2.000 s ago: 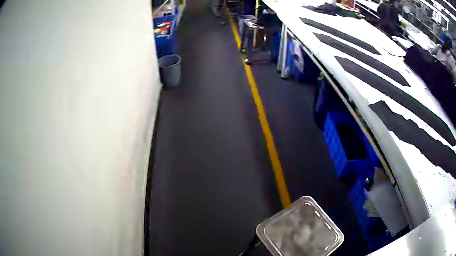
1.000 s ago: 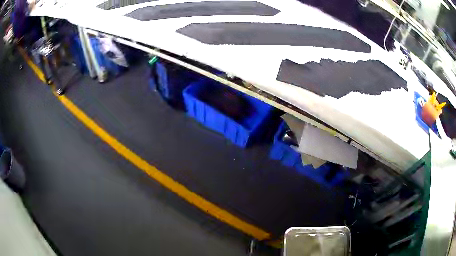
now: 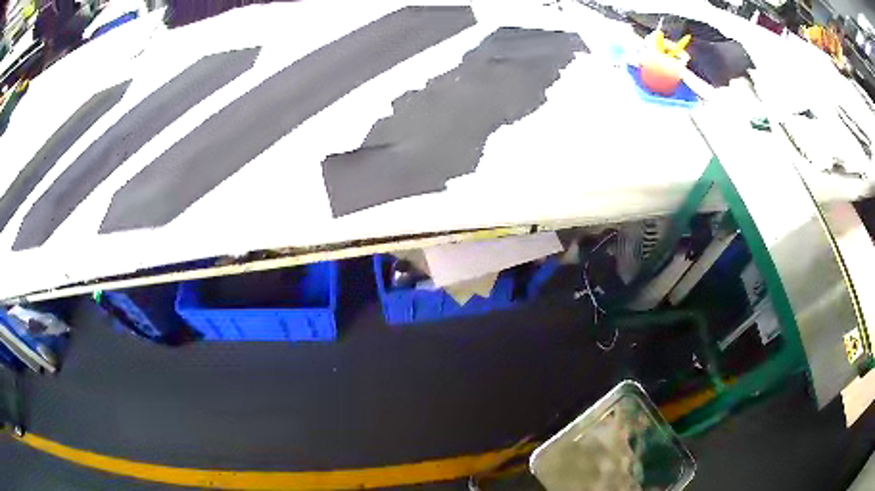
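Several bands of black cut pieces lie on the long white table (image 3: 576, 163). The nearest band (image 3: 446, 115) is wide with stepped, saw-tooth edges. A longer, smoother band (image 3: 278, 115) lies to its left, with narrower bands (image 3: 134, 144) beyond. An orange-red glue pot (image 3: 660, 72) with yellow-orange parts sticking up stands on a small blue tray (image 3: 683, 94) at the table's right part. Neither of my hands is in view.
Blue bins (image 3: 259, 305) stand under the table, one (image 3: 446, 305) with cardboard and paper. A green-framed machine with a steel top (image 3: 782, 235) stands at the right. A clear-rimmed, square-topped object (image 3: 614, 446) is at the bottom. A yellow line (image 3: 288, 478) crosses the dark floor.
The view has swung right from the aisle to face the table. The pale wall has left the picture, and the glue pot and steel-topped machine have come into view. The bands look unchanged.
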